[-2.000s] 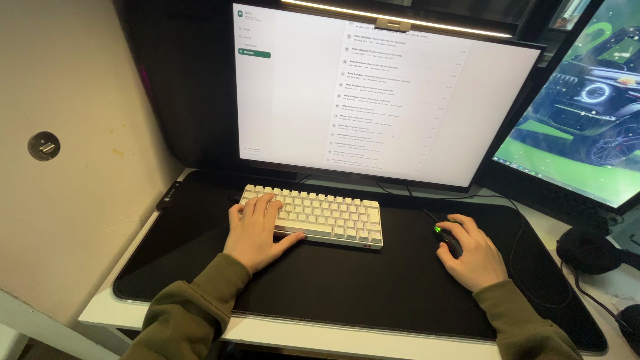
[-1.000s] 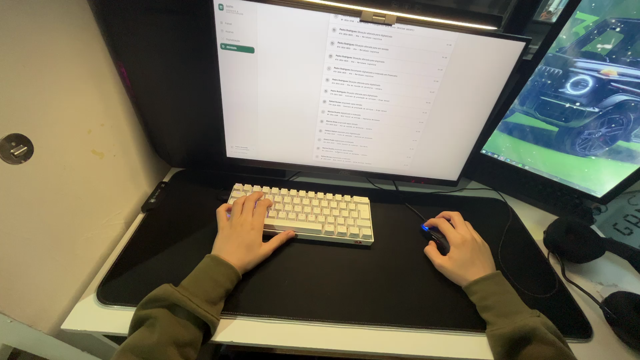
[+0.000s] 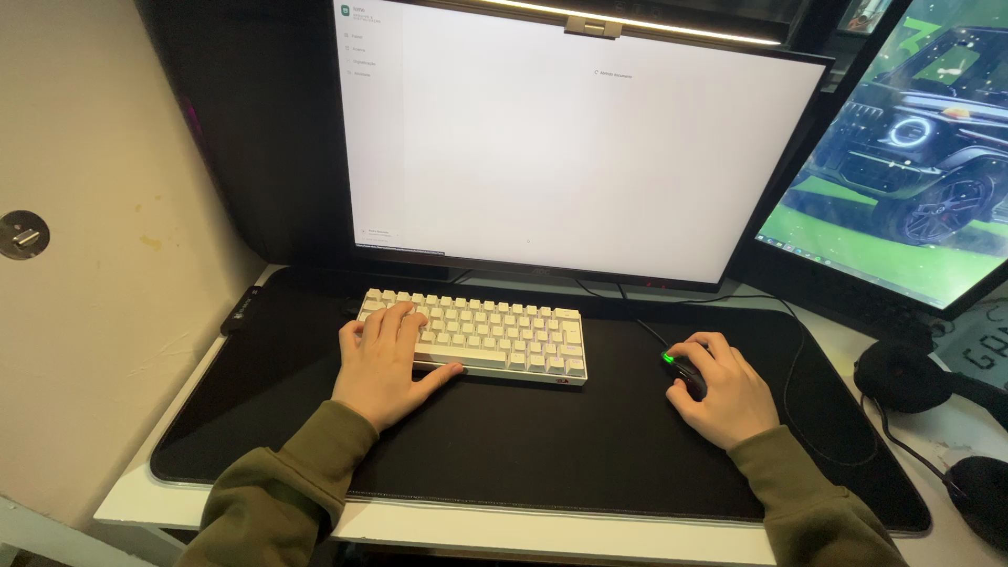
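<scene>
My left hand (image 3: 382, 366) rests on the left end of a compact white keyboard (image 3: 504, 335), fingers spread over the keys and thumb at its front edge. My right hand (image 3: 723, 390) lies over a black computer mouse (image 3: 687, 376) with a small green light, its palm and fingers hiding part of the shell. Keyboard and mouse both sit on a large black desk mat (image 3: 551, 449). Behind them stands a monitor (image 3: 567, 150) showing a mostly blank white page with a side menu and a short line of writing.
A second monitor (image 3: 913, 157) with a car picture stands at the right. Black headphones (image 3: 902, 374) lie at the right edge of the white desk (image 3: 551, 543). A light bar (image 3: 592, 27) tops the main monitor. A wall (image 3: 87, 236) borders the left side.
The main screen has gone from a long list to a nearly blank page. The mouse light has turned from blue to green since the last frame. Both hands keep about the same places.
</scene>
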